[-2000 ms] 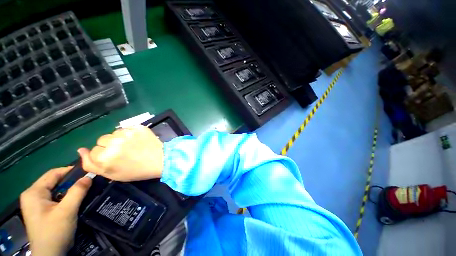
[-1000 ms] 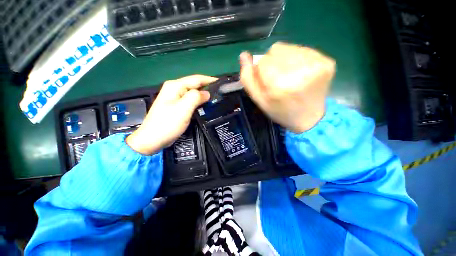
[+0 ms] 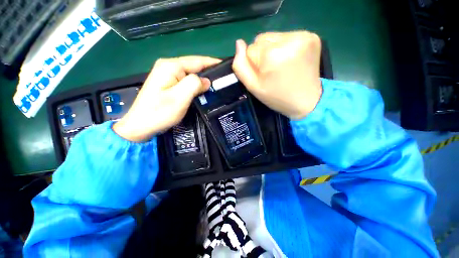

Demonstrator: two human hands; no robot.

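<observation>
A phone unit sits tilted over its slot in the black phone tray; its white-printed battery faces up. My left hand holds the phone's upper left edge, thumb on its face. My right hand is curled like a fist at the phone's upper right edge. A short white strip lies across the phone's camera end between my hands. Whether my right fingers hold a tool is hidden. Two phones at the tray's left show blue stickers; another phone lies partly under my left hand.
A sticker sheet with blue shapes lies at upper left, beside stacked small parts trays at the top. Another black phone tray is at the right edge. Yellow-and-black floor tape shows below the bench.
The view has swung from the right side back over the tray. Since one second ago, my right hand has come closer to the phone's top, and the white strip now shows clearly across it.
</observation>
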